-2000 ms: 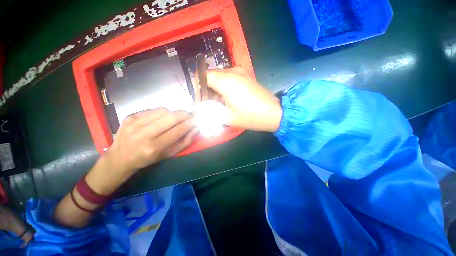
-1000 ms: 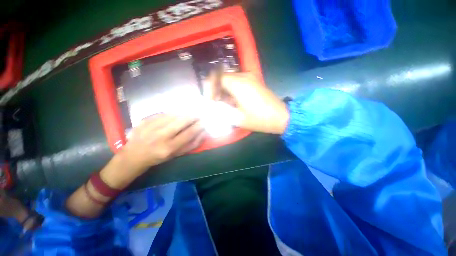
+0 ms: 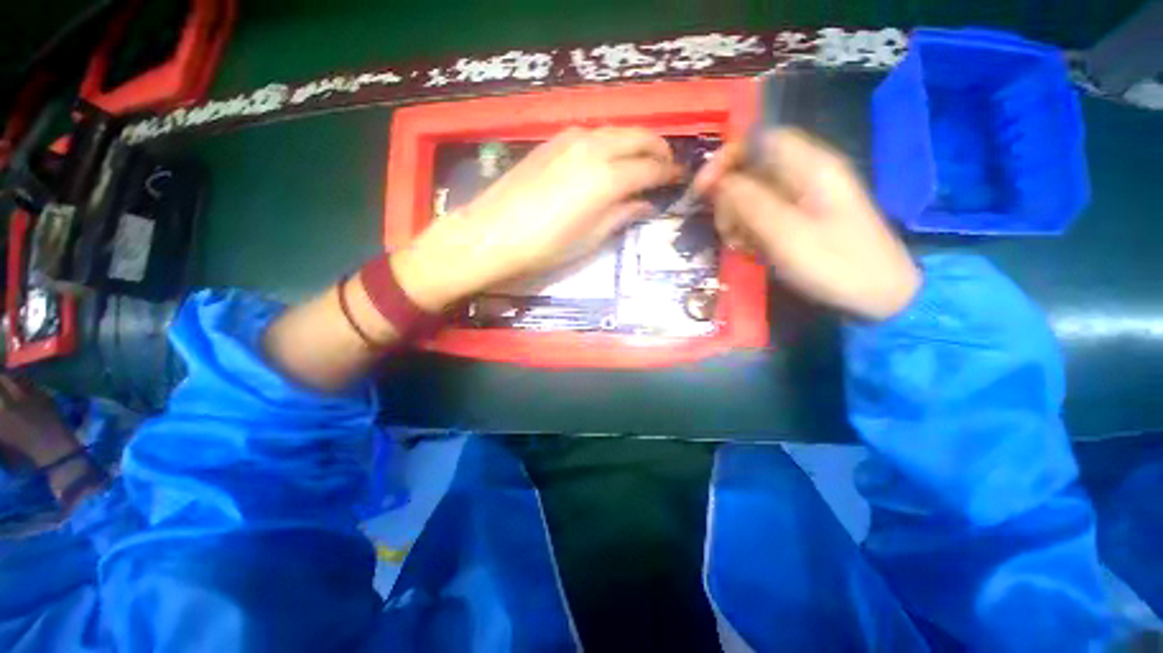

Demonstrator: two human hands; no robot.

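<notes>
An open tablet unit lies in a red frame (image 3: 411,179). Its battery (image 3: 580,283) shows as a bright silver panel, partly hidden by my left arm. The mainboard (image 3: 670,274) is at the right end of the unit. My left hand (image 3: 561,198) reaches over the battery, its fingertips bent down at the top of the mainboard; whether they hold anything is hidden. My right hand (image 3: 810,223) is over the frame's right side, closed on a thin tool (image 3: 690,202), likely tweezers, whose tip points at the unit near my left fingertips.
An open blue bin (image 3: 982,166) stands right of the frame. A black box with a white label (image 3: 131,242) is at the left. More red frames (image 3: 160,64) lie at the upper left and far left. Another person's hand (image 3: 32,427) shows at the left edge.
The view has shifted, so the frame sits further right and straighter. My left hand has moved up across the battery to the mainboard's top. My right hand has drawn back to the frame's right side.
</notes>
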